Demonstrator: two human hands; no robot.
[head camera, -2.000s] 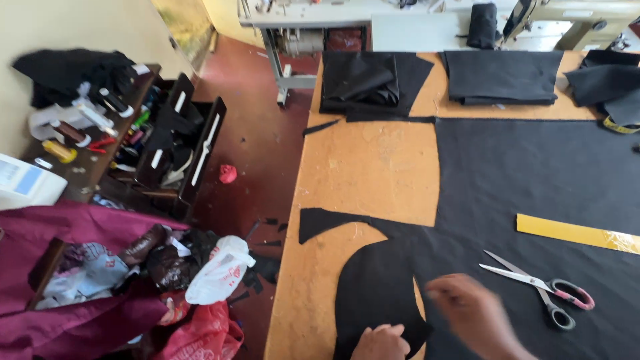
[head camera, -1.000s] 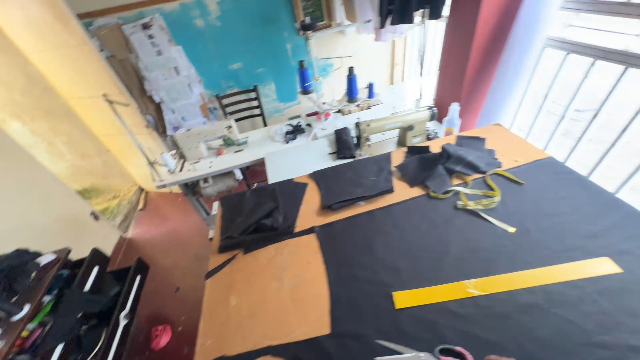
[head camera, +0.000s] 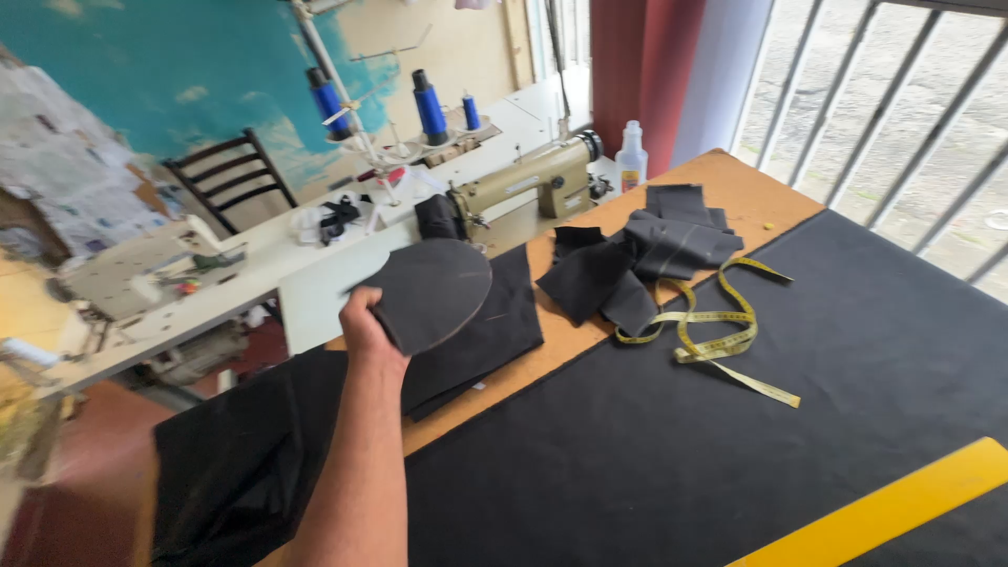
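My left hand (head camera: 374, 327) reaches out over the far side of the cutting table and pinches a rounded piece of black fabric (head camera: 437, 291) by its left end, thumb on top. The piece is in front of folded black fabric (head camera: 504, 319). More black fabric (head camera: 252, 441) lies left of my forearm. Dark fabric scraps (head camera: 669, 244) lie in a heap to the right, beside a yellow tape measure (head camera: 720, 346). A large black cloth (head camera: 630, 457) covers much of the table, with a yellow ruler (head camera: 890, 512) on it at lower right. My right hand is out of view.
Past the table's far edge stand an industrial sewing machine (head camera: 528, 185), thread cones (head camera: 429, 106) and a clear plastic bottle (head camera: 631, 157). Another white machine (head camera: 150, 272) is on the left, near a dark wooden chair (head camera: 236, 177). A barred window (head camera: 874, 102) borders the right.
My left hand was low on a rounded black piece near the table's front and is now stretched forward holding such a piece. My right hand and the scissors have left view. The view has swung up and right.
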